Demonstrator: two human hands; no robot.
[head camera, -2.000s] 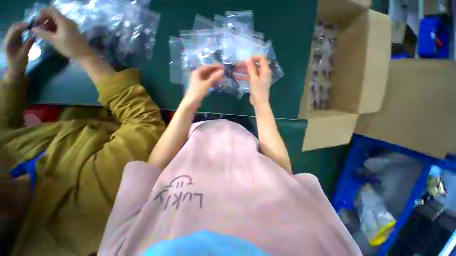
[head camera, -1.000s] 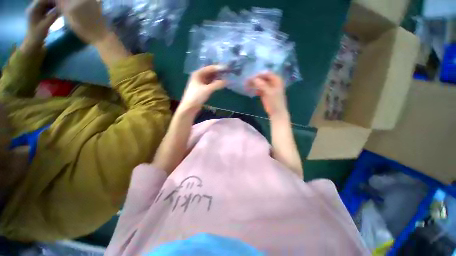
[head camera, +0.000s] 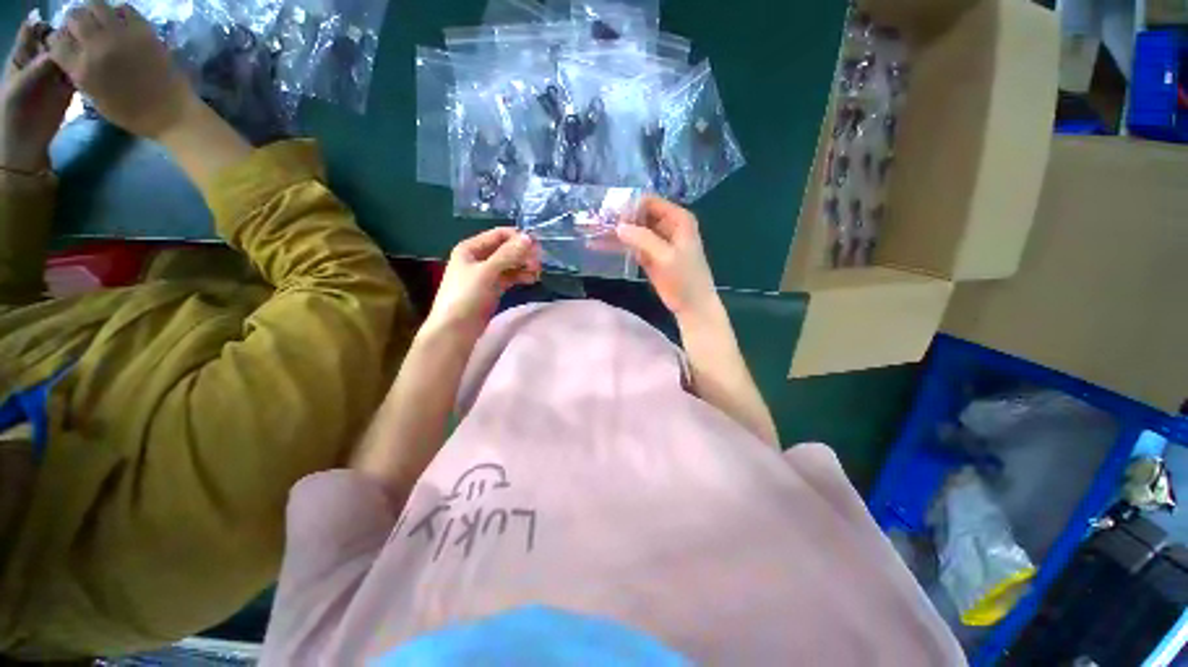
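A clear zip-lock bag is held flat between my two bare hands at the bench's front edge, below the pile. My left hand pinches its left side with thumb and fingers. My right hand pinches its right side. What lies inside the held bag is too small to tell. A pile of filled bags lies overlapped just beyond it, with small dark parts showing through the plastic.
A person in a mustard jacket sits at my left, hands over another bag pile. An open carton at the right holds rows of packed bags. A blue crate with loose plastic bags stands at the lower right.
My hands have come down from over the pile to the bench's front edge and now stretch one bag between them. The blur of the view has cleared.
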